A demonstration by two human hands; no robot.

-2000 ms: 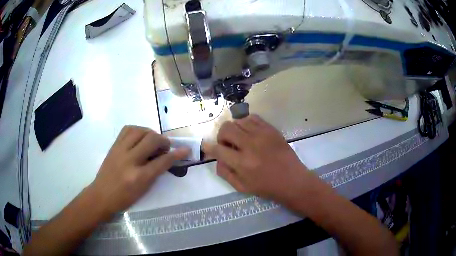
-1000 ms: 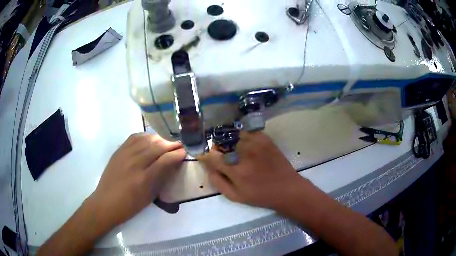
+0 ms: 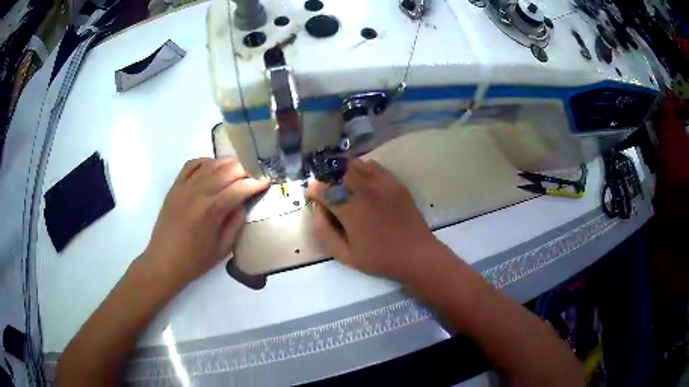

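The white sewing machine [image 3: 423, 57] stands before me, its presser foot [image 3: 293, 166] over the lit needle plate [image 3: 283, 204]. My left hand [image 3: 200, 215] is bent just left of the foot, fingertips beside it. My right hand [image 3: 374, 219] is right of the foot, fingers curled under the small grey knob [image 3: 337, 195]. No cloth shows clearly between my fingertips; the small pale piece is hidden or lost in glare. A dark square stack [image 3: 79, 202] lies at left. A curled pale-and-dark piece [image 3: 149, 68] lies at upper left.
Yellow-and-black snips [image 3: 555, 184] lie right of the bed, with black-handled scissors [image 3: 619, 185] beyond. A ruler strip [image 3: 363, 321] runs along the table's front edge. A dark rounded part [image 3: 245, 273] shows at the bed's lower left corner. A dark display panel [image 3: 613, 104] is at the machine's right end.
Both hands have moved from the bed's front edge up to the presser foot. The pale piece seen between my fingers two seconds ago no longer shows clearly. The camera view has also shifted.
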